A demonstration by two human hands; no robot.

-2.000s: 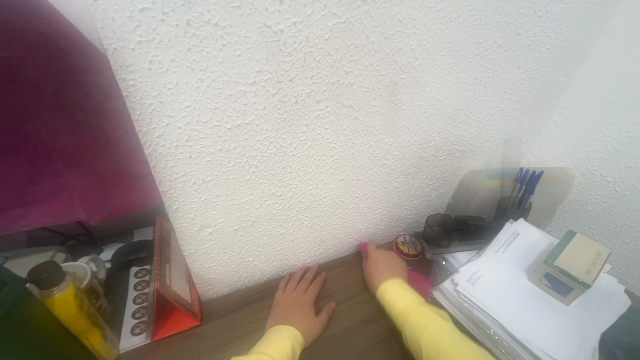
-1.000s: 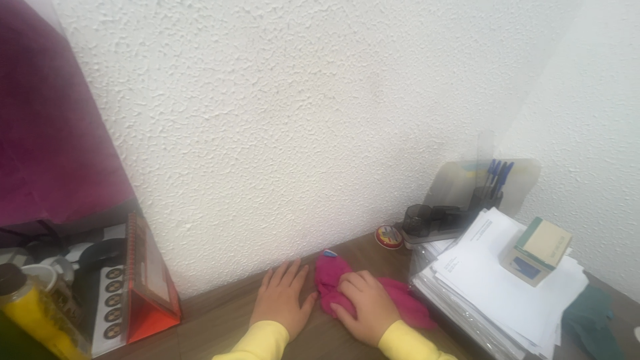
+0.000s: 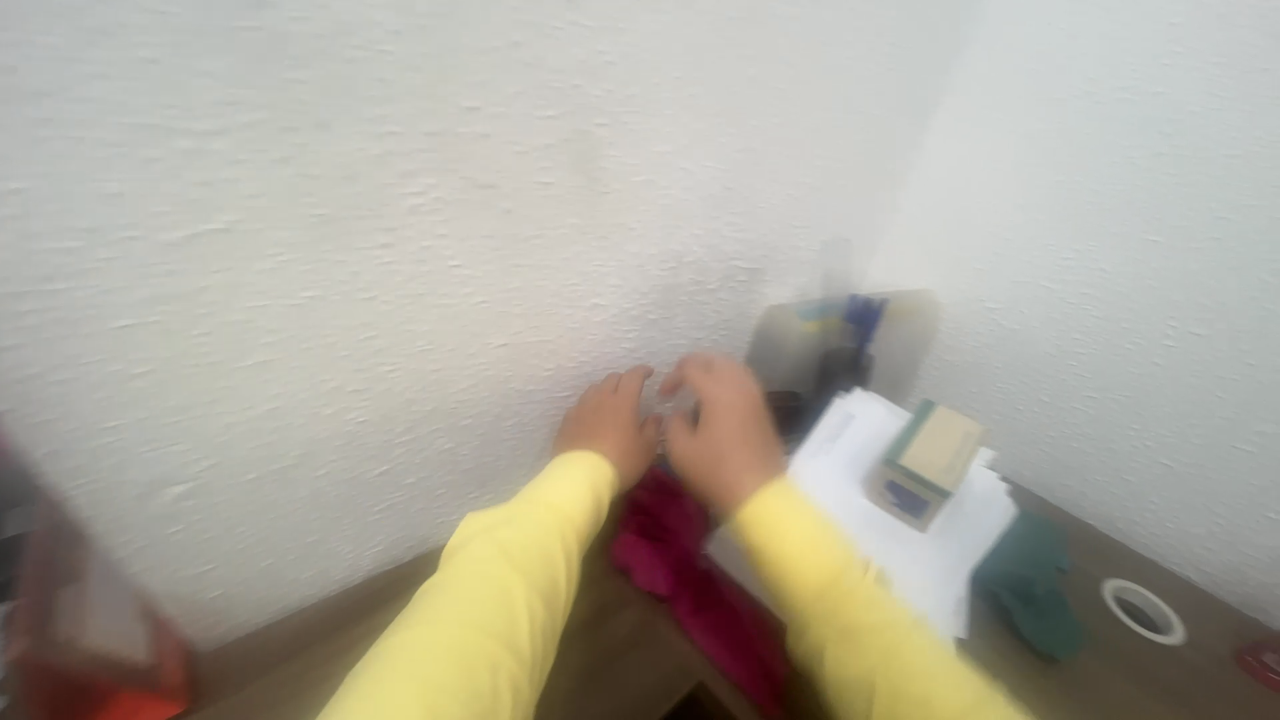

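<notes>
My left hand (image 3: 612, 425) and my right hand (image 3: 722, 430) reach close together near the wall at the back of the desk. The fingers of both are curled around a small clear or pale item between them, too blurred to name; a firm hold on it cannot be made out. Just below the hands a magenta cloth (image 3: 665, 550) lies crumpled on the wooden desk, running toward the front under my right forearm. The round, colourful tin seen earlier does not show and may be hidden by the hands.
Right of my hands, a box (image 3: 925, 465) rests on stacked white papers (image 3: 850, 440). Behind them stand blue pens (image 3: 865, 320) and a grey holder (image 3: 905, 335). Farther right are a green cloth (image 3: 1035, 580) and a tape roll (image 3: 1143, 611). An orange-red desk calendar (image 3: 150, 690) stands left.
Both hands have left the desk surface and the magenta cloth, and have come together farther back, near where the round tin was. The view has turned to the right.
</notes>
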